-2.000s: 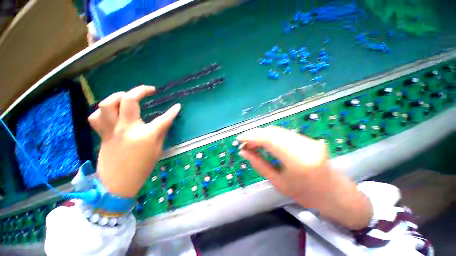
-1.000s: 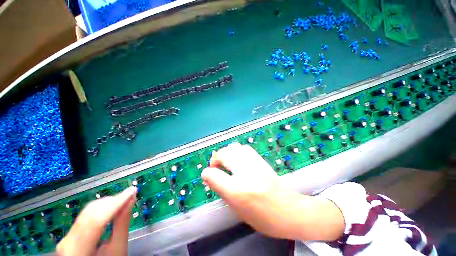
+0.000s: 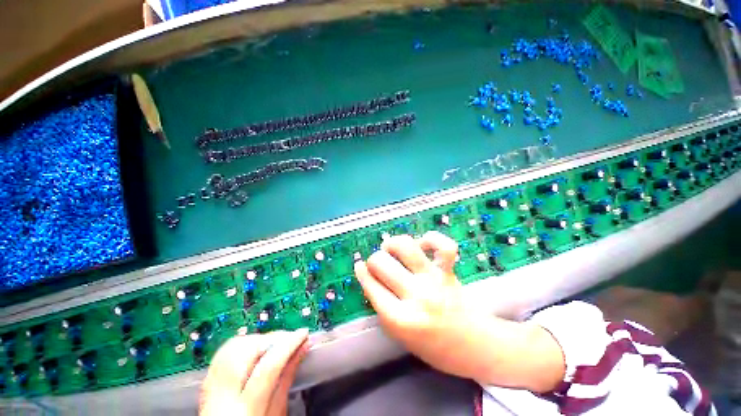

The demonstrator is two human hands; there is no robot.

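Observation:
A long green strip of printed circuit boards (image 3: 280, 280), dotted with small dark, white and blue parts, runs along the near bench edge. My right hand (image 3: 418, 296) lies over the strip near the middle, fingers curled down onto the boards; whether it pinches a part is hidden. My left hand (image 3: 253, 374) is at the strip's near edge, cut off by the bottom of the picture, fingers together; nothing shows in it. Black components (image 3: 309, 122) lie in rows on the mat, with a few loose at the left end.
A black tray (image 3: 140, 175) of tiny blue parts stands at left, a tan pointed stick (image 3: 149, 107) beside it. Small blue components (image 3: 520, 106) lie in piles at right, near flat green pieces (image 3: 656, 65). A pale metal rail (image 3: 357, 218) borders the boards. A brown box (image 3: 65, 36) is far left.
My left hand has moved from over the mat down to the boards, then right along their near edge. My right hand moved left, then slightly right, and its fingers are now curled over the boards.

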